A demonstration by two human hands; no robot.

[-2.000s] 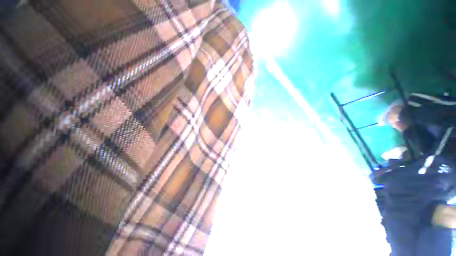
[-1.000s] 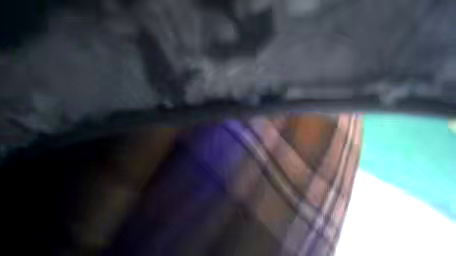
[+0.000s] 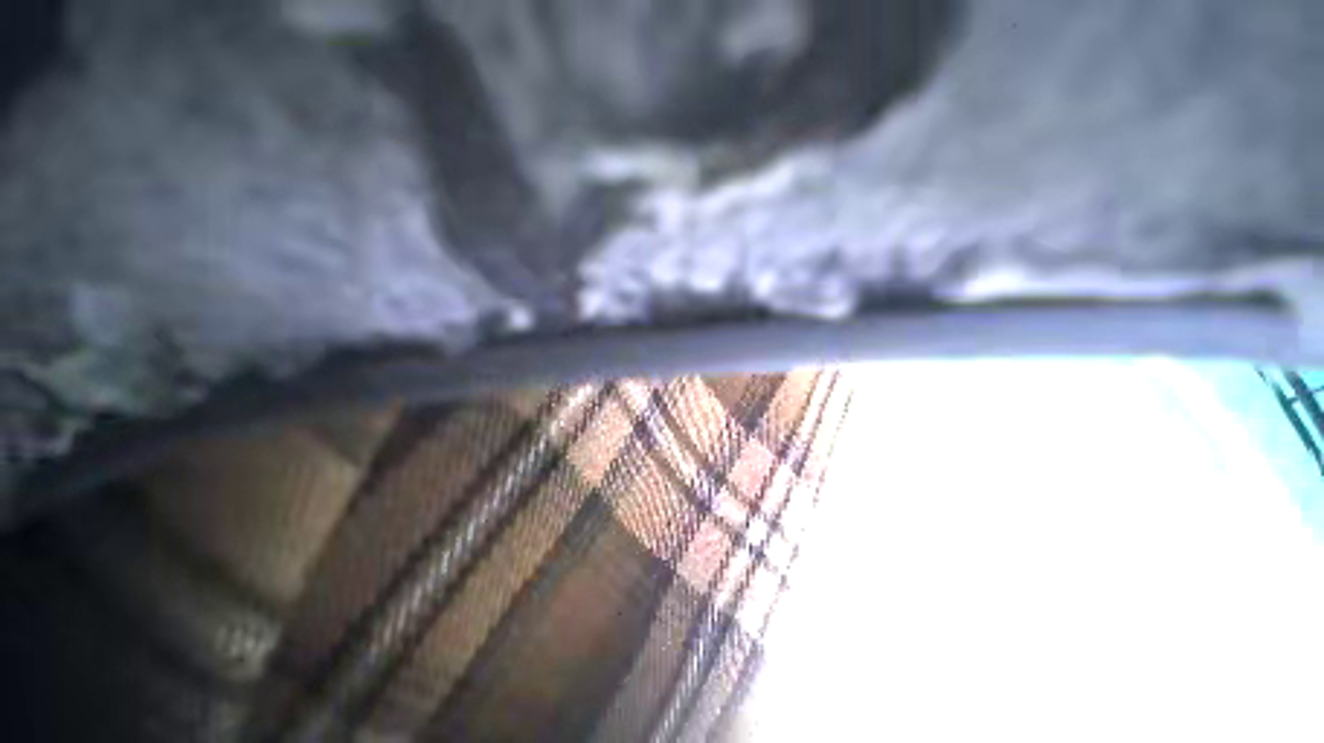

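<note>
A grey-white, flaky, blurred cover or cap brim (image 3: 697, 337) with a curved rim fills the upper half of the head view, very close. Below it, a brown, tan and black plaid shirt (image 3: 581, 566) with white lines fills the lower left and middle. To its right lies an overexposed white area (image 3: 1016, 566) whose surface shows no detail. Neither my left hand nor my right hand is in view. No held or worked item can be made out.
At the right edge is a strip of green floor (image 3: 1260, 436). Thin dark bars (image 3: 1297, 414), perhaps part of a stand, cross its upper corner.
The grey cover has come down across the top since two seconds ago, and the person at the right is out of view. Since one second ago the shirt is brighter and the purple patch is gone.
</note>
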